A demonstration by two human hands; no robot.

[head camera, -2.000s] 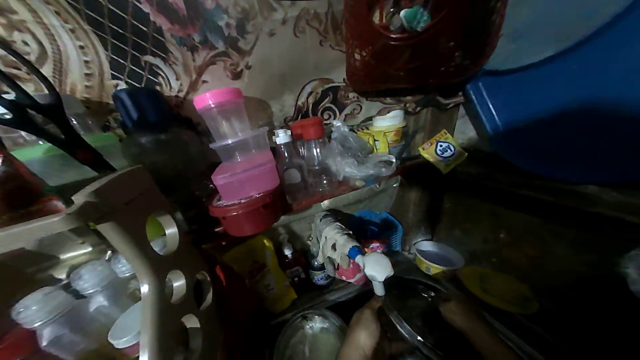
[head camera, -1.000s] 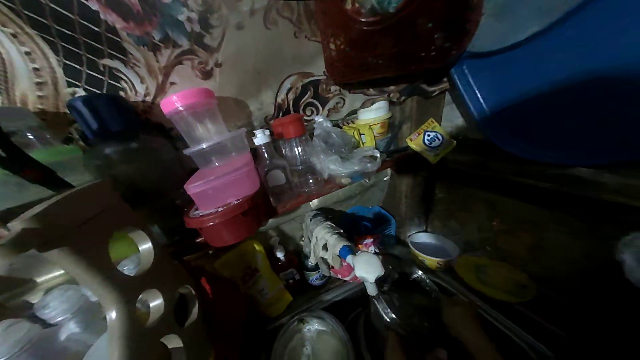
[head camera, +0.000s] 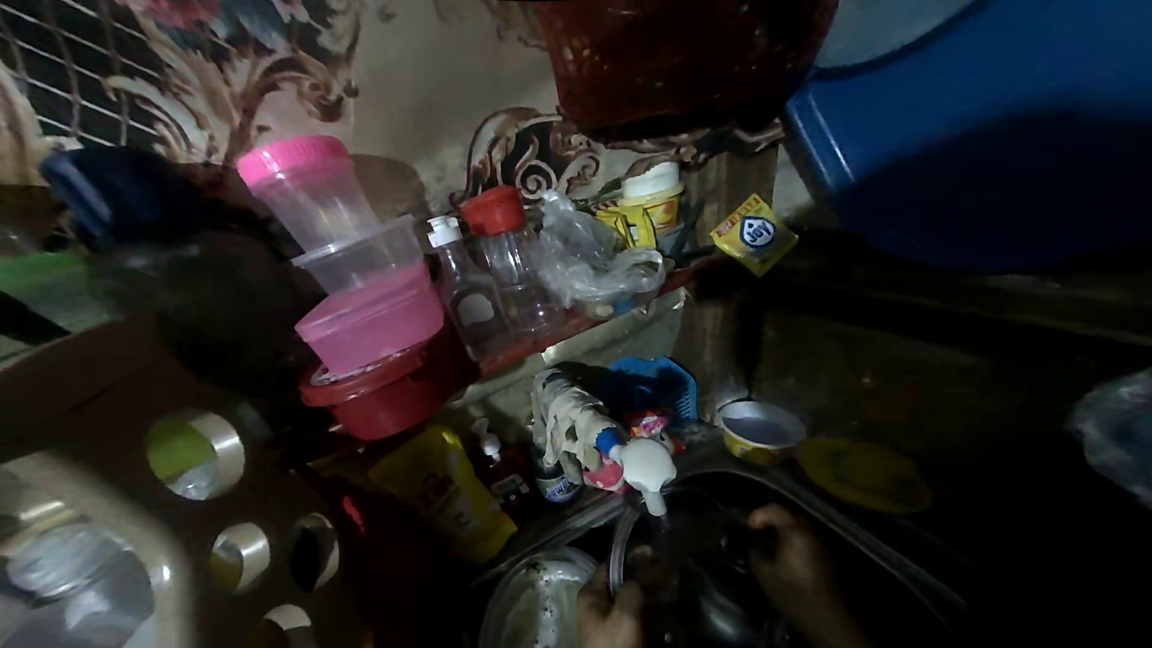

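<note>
In the dim sink [head camera: 882,540] my left hand [head camera: 612,612] grips the left rim of a dark, shiny vessel [head camera: 711,585], perhaps a pot or bowl. My right hand [head camera: 796,571] is at its right side, fingers curled at the edge; shadow hides much of its grip. The white faucet spout [head camera: 650,468] is directly above the vessel's far left part. Left of my left hand, a round container [head camera: 544,598] with cloudy contents stands in the sink. A cloth-wrapped pipe [head camera: 576,418] leads to the faucet.
A shelf [head camera: 531,346] holds stacked pink tubs [head camera: 373,315], clear bottles [head camera: 477,306] and a plastic bag [head camera: 589,261]. Behind the sink are a small tub [head camera: 760,430], a yellow lid [head camera: 864,474] and a yellow pouch [head camera: 445,495]. A beige basket [head camera: 135,540] stands at left.
The vessel was tilted up by my hands two seconds ago, with its rim near the spout; now it lies lower beneath it. My hands are farther apart.
</note>
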